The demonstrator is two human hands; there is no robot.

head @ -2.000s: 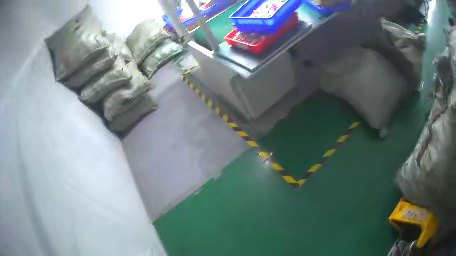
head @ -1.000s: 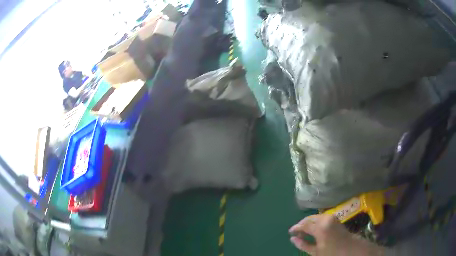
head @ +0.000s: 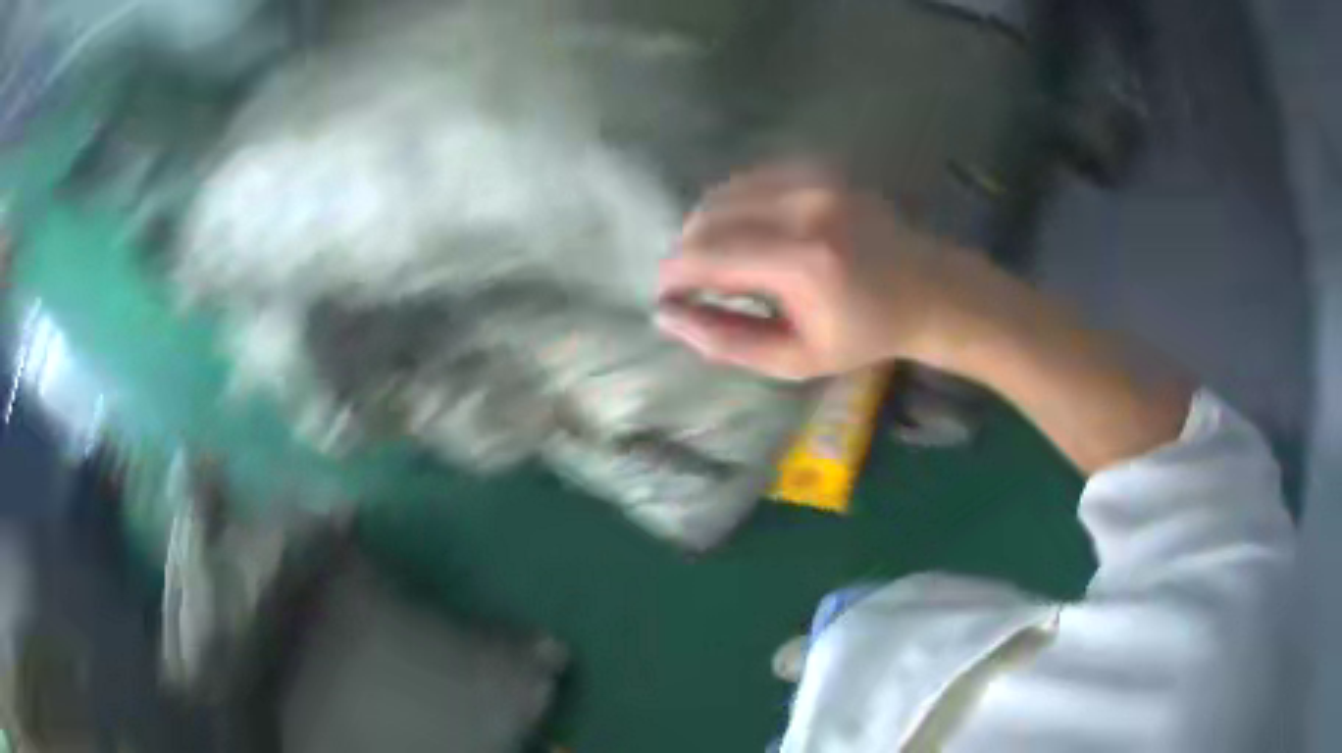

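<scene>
Large bulging grey-green woven sacks (head: 427, 199) fill the upper left and middle, badly blurred. The yellow pallet truck part (head: 821, 478) shows low beside the sacks, above the green floor. My right hand (head: 773, 272) is bare, at the sacks' right side, above the yellow part. Its fingers are curled, with a small pale patch between them. Whether it grips anything is too blurred to tell. A white sleeve covers the forearm. My left hand is not in view.
Another sack (head: 405, 669) lies on the floor at the lower left. Green floor (head: 662, 633) shows between it and my white clothing (head: 957, 662). Blurred dark shapes stand at the upper right, and a grey surface (head: 1207, 265) lies beyond them.
The view has swung right and down onto the sacks. The benches and bins have left the picture. My right hand has come up from the bottom edge to the sacks, its fingers more curled.
</scene>
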